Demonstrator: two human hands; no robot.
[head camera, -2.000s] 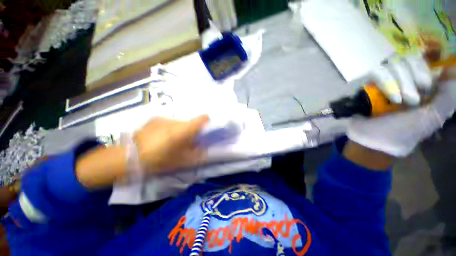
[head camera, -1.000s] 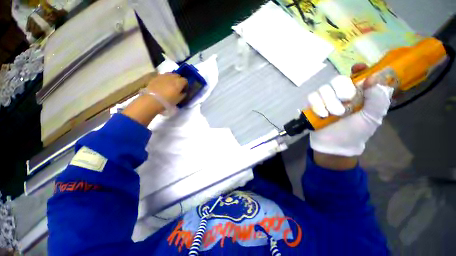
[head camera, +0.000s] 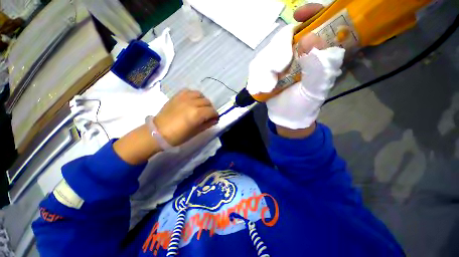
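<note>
My right hand (head camera: 302, 83), in a white glove with bare fingertips, grips an orange electric screwdriver (head camera: 352, 30) with a black nose. Its dark bit (head camera: 227, 111) points down to the left and meets the fingertips of my bare left hand (head camera: 185, 119). The left fingers are pinched together at the bit's tip; whether they hold a screw is too small to tell. A slim light fixture bar (head camera: 235, 116) lies under the bit along the bench's near edge, mostly hidden by my left hand. A thin lead wire (head camera: 217, 80) curls up behind the screwdriver nose.
A dark-blue box of screws (head camera: 137, 65) stands on white cloth (head camera: 132, 108) behind my left hand. Other bars (head camera: 43, 145) lie at the left, before a beige slab (head camera: 60, 75). White paper (head camera: 241, 19) lies at the back. A black cord (head camera: 397, 73) hangs at the right.
My left hand has left the blue box and come to the screwdriver bit's tip. The screwdriver in my right hand appears closer and farther left. The view has shifted.
</note>
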